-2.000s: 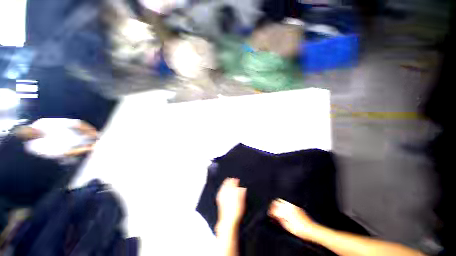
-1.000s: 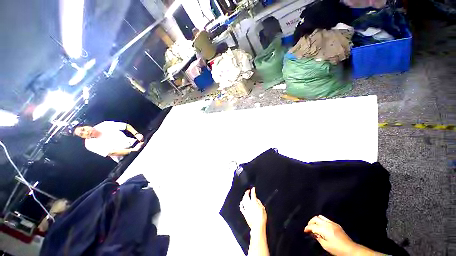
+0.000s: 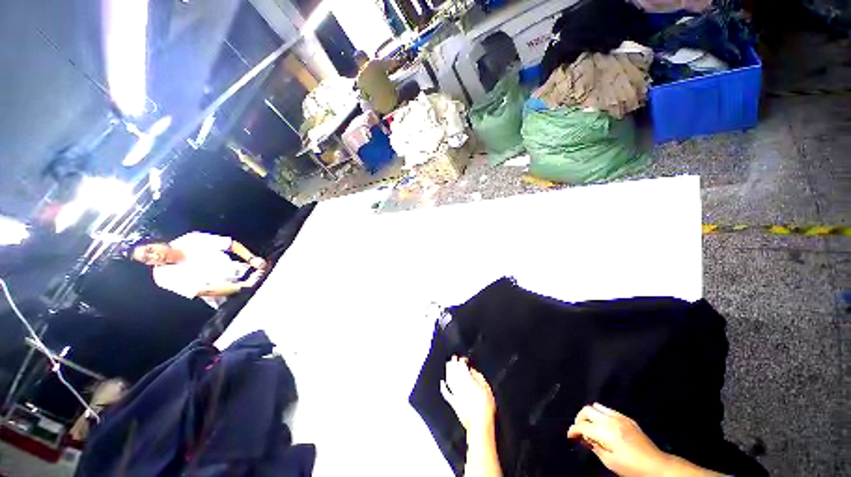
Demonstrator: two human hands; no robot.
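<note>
A black sleeveless garment (image 3: pixel 616 349) lies spread on the white-topped table (image 3: pixel 551 238), over its front right part. Faint pale dashes show on its front between my hands. A curved metal hook (image 3: pixel 443 319) shows at its upper left edge. My left hand (image 3: pixel 469 391) rests on the garment's left part, fingers a little apart; whether it holds anything is hidden. My right hand (image 3: pixel 611 436) is over the garment's middle with its fingers bent together; a small dark thing may be at the fingertips, too unclear to tell.
A navy garment pile (image 3: pixel 219 396) lies at the table's left edge. A person in a white top (image 3: pixel 201 268) stands beyond the left side. Green sacks (image 3: pixel 580 144) and a blue bin (image 3: pixel 706 104) stand on the floor past the far edge. Another person (image 3: pixel 378 84) sits far back.
From a blurred view, the picture has steadied with the garment spread on the table. Since one second ago my left hand has moved slightly down and left; my right hand has hardly moved.
</note>
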